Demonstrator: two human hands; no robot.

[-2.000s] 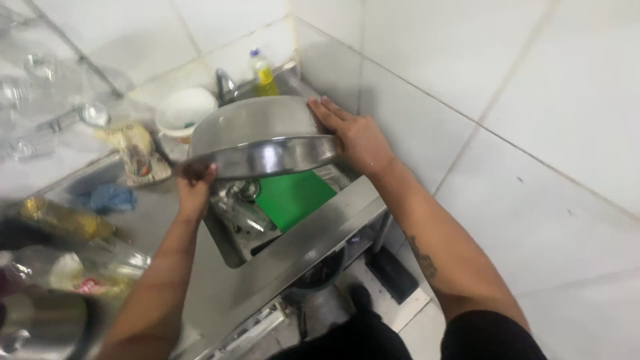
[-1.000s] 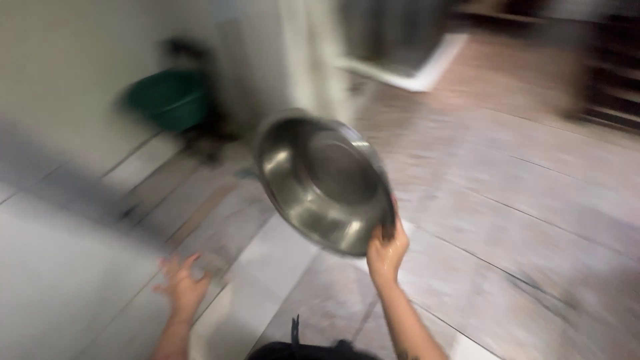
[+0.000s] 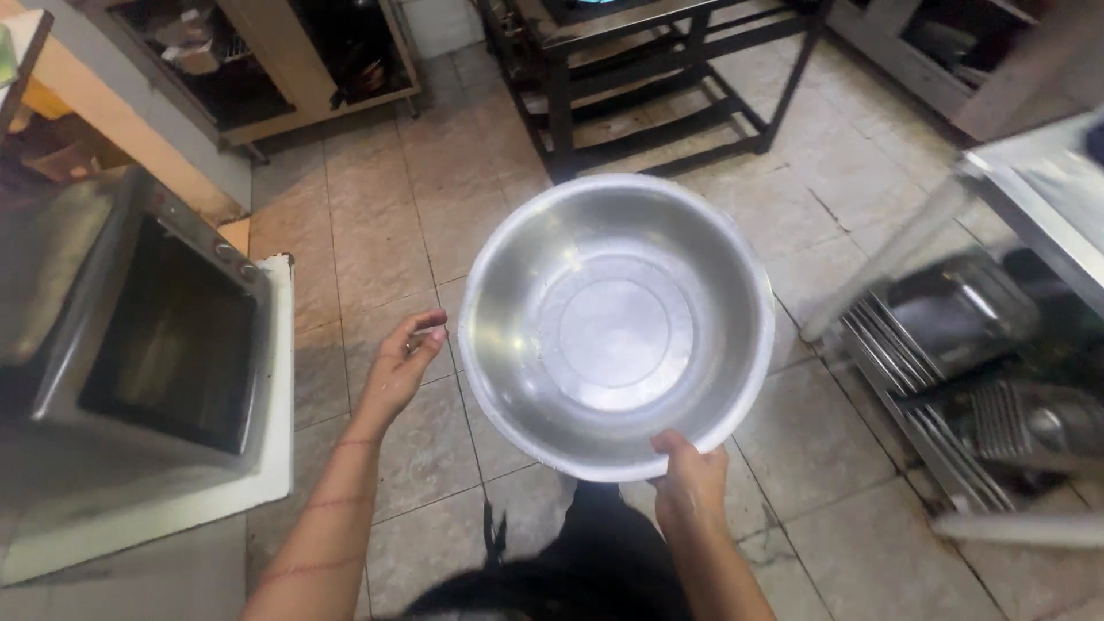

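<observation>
A large round metal basin hangs in front of me over the tiled floor, its hollow side facing me, with nothing inside. My right hand grips its near rim at the lower right, the thumb over the edge and the fingers hidden beneath. To the left of the basin, my left hand is raised with its fingers curled loosely and holds nothing. A small gap lies between its fingertips and the basin's rim.
An oven stands on a white surface at the left. Ahead is a dark metal-framed stand, with a cabinet behind to the left. At the right, a metal rack holds metal pans.
The view has swung from the sink across the room. Both hands held the basin at first; my left hand has let go. The basin now faces me more squarely.
</observation>
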